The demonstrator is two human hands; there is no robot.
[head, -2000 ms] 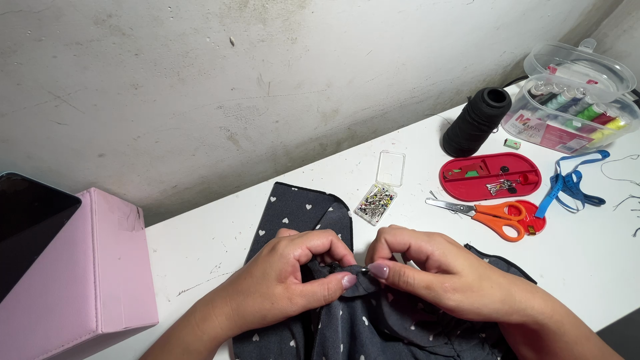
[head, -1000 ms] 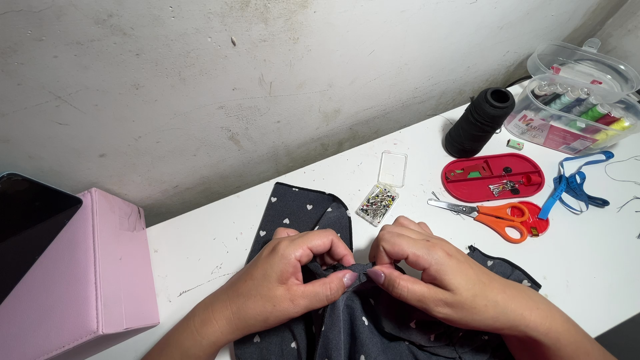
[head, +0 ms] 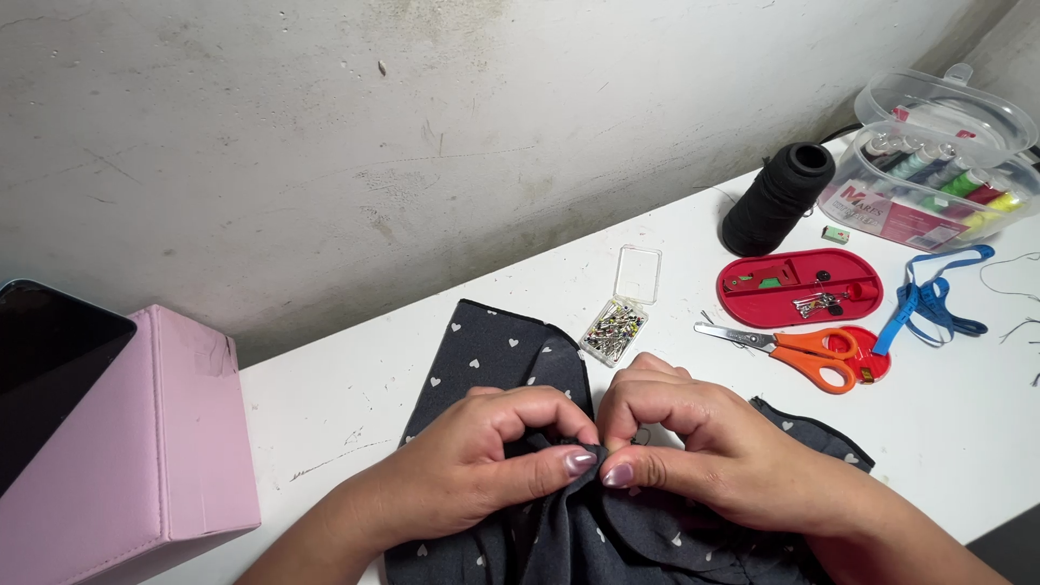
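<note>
Dark grey fabric with white hearts [head: 496, 349] lies bunched at the front of the white table, its edges trimmed in black. My left hand [head: 520, 455] pinches a fold of it between thumb and index finger. Right beside, my right hand [head: 674, 439] grips the same fold, the fingertips of both hands almost touching. Whether a needle or pin is between the fingers cannot be seen. Just behind the hands is a small clear box of ball-headed pins [head: 615, 329], its lid open. Orange-handled scissors [head: 800, 349] lie behind my right hand, partly over a round red case [head: 873, 357].
A red oval tray [head: 800, 301] holds a seam tool and safety pins. Behind it stand a black thread cone [head: 776, 199] and a clear tub of thread spools [head: 934, 195]. A blue tape measure [head: 926, 305] lies right. A pink box [head: 203, 422] supports a dark-screened device [head: 49, 366] at left.
The fold between my fingertips is now raised and bunched more than two seconds ago, when a dark strip of the edge showed there. Both hands keep nearly the same place.
</note>
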